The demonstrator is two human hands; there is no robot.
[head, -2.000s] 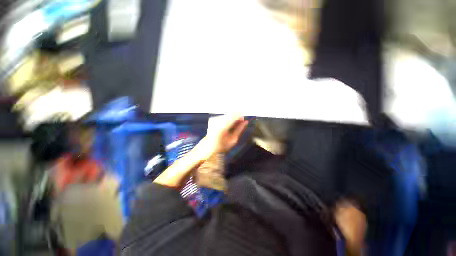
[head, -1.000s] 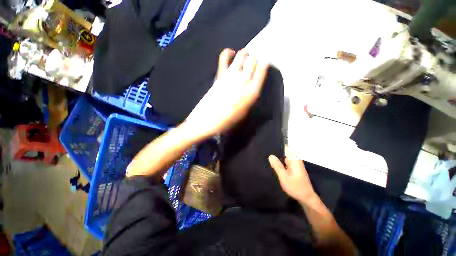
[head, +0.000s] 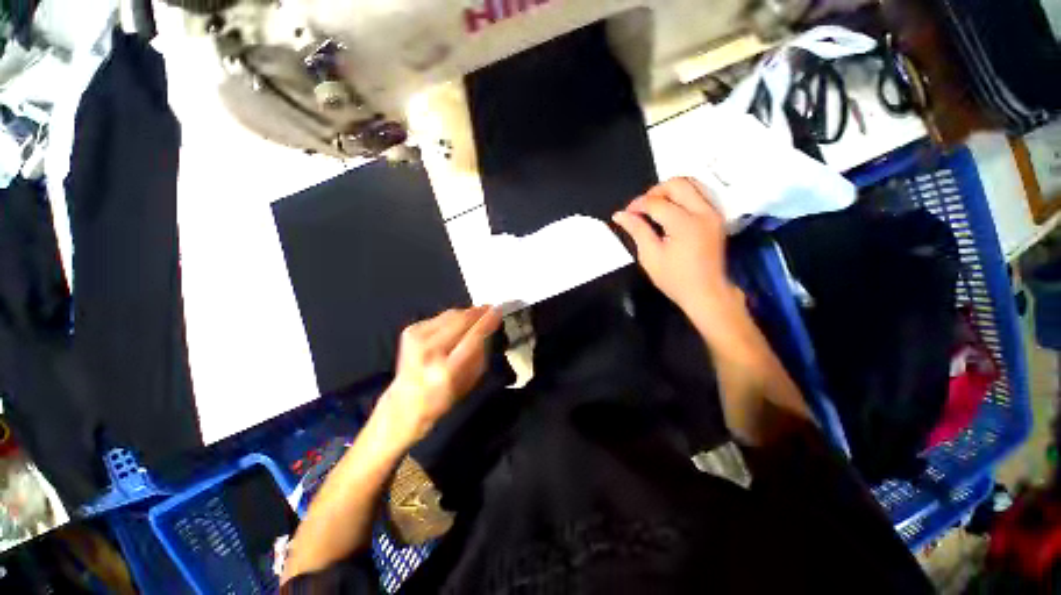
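A flat black panel point(head: 370, 273) lies on the white table left of the needle area, with a straight upper edge. My left hand point(head: 436, 370) pinches at its lower right corner by the table edge. A second black panel point(head: 564, 128) lies under the arm of the cream sewing machine point(head: 407, 47), with a curved lower edge. My right hand point(head: 686, 242) has thumb and fingers closed on its lower right corner. The presser foot and needle are too blurred to make out.
Long black cloth point(head: 128, 244) hangs over the table's left side. Scissors point(head: 819, 102) and crumpled white cloth point(head: 774, 174) lie right of the machine. A blue crate point(head: 1010, 349) with black and red cloth is at right, another blue crate point(head: 175, 511) at lower left.
The view has swung right towards the machine. My left hand has left the black cloth at left and is at the panel near the needle. My right hand has moved onto the second panel's corner.
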